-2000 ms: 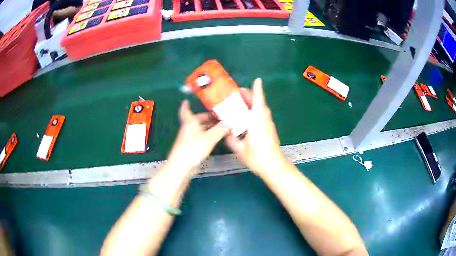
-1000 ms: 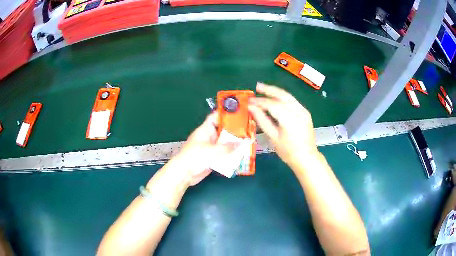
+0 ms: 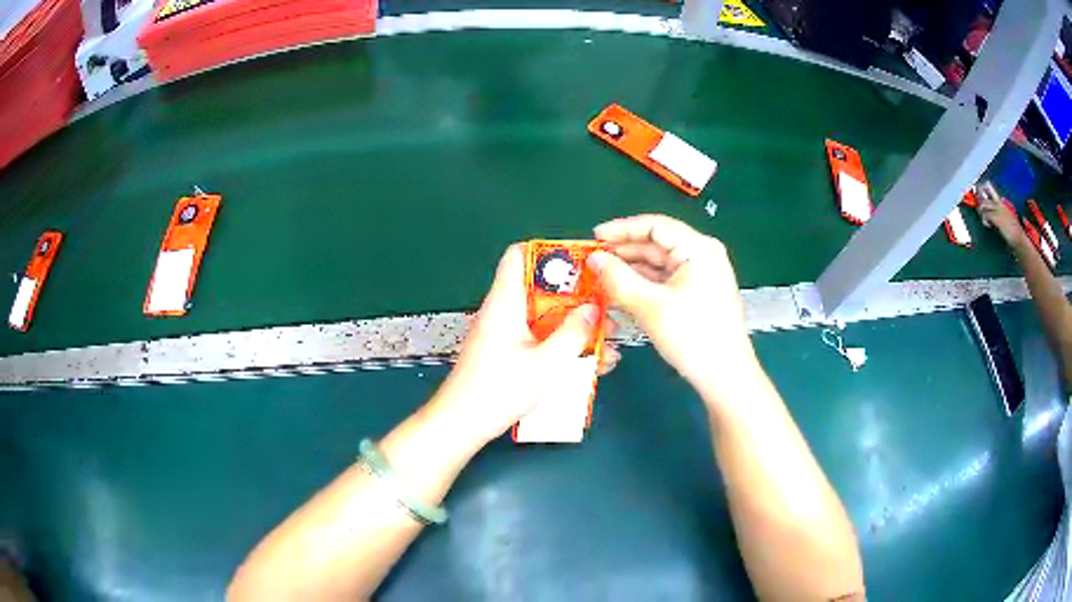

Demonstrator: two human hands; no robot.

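An orange phone back housing [image 3: 544, 315] is held upright over the metal rail, with its round black camera ring at the top end and a white label [image 3: 557, 406] on its lower half. My left hand [image 3: 506, 353] grips it around its left side, thumb across its front below the ring. My right hand [image 3: 670, 282] is at its upper right corner, with thumb and index fingertips closed on the edge beside the ring. Whether a small part is between those fingertips cannot be seen.
More orange housings [image 3: 182, 255] lie on the green belt [image 3: 388, 153], left, behind and right. A metal post [image 3: 940, 176] rises at right. A dark slim device [image 3: 996, 353] and white tag [image 3: 855, 355] lie on the bench. Another person's arm [image 3: 1034, 265] reaches in at far right. Red trays [image 3: 259, 35] stand beyond.
The held housing has come down and nearer; its label now lies flat. My left thumb has moved onto its front, my right fingers onto its top corner. Belt housings have shifted left; another person's arm has appeared.
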